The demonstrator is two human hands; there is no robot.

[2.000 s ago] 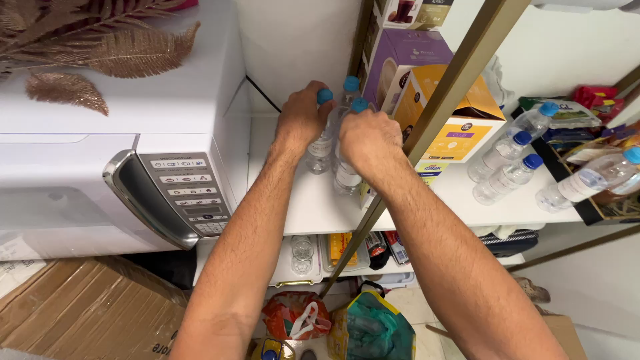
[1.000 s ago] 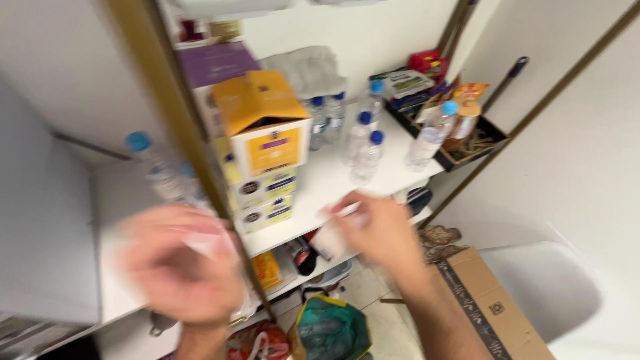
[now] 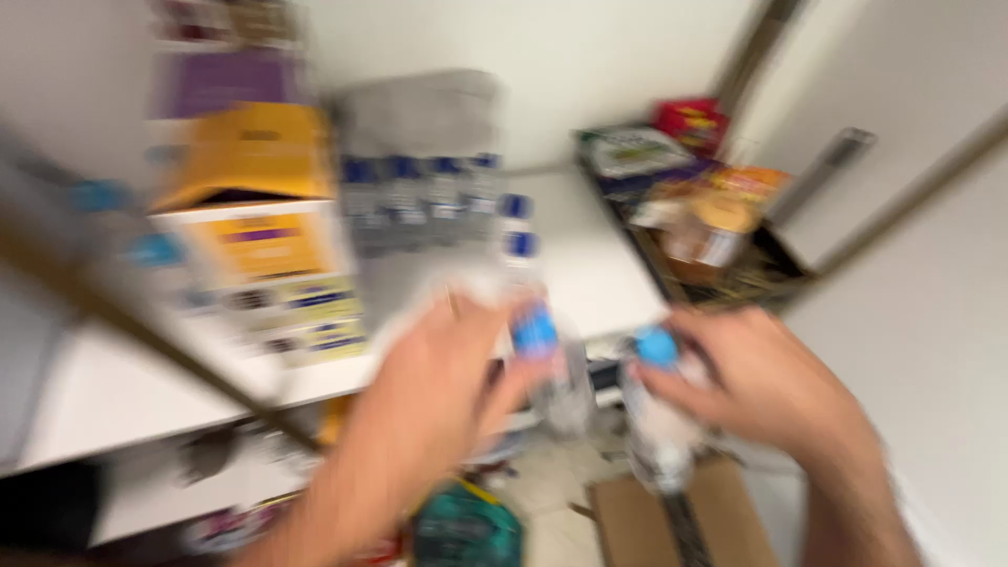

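The view is blurred. My left hand (image 3: 449, 370) grips a clear plastic bottle (image 3: 568, 394) near its light blue cap, in front of the white shelf's edge. To its right, my right hand (image 3: 740, 378) holds another clear bottle (image 3: 661, 425) with a light blue cap by its upper part. Both bottles hang over the floor side of the shelf. Behind my left hand, bottles with dark blue caps (image 3: 445, 189) stand in a row on the shelf, and two more dark blue caps (image 3: 518, 244) show in front of them.
Yellow and purple boxes (image 3: 260, 236) are stacked on the white shelf (image 3: 606, 276). A black tray (image 3: 630, 228) with packets stands at the right. Metal posts (image 3: 150, 323) cross the view. Below are a green bag (image 3: 466, 524) and a cardboard box (image 3: 638, 512).
The view has swung right. Both hands have left the bottles beside the microwave, where they were two seconds ago, and now each holds a light-blue-capped bottle near the shelf's right part.
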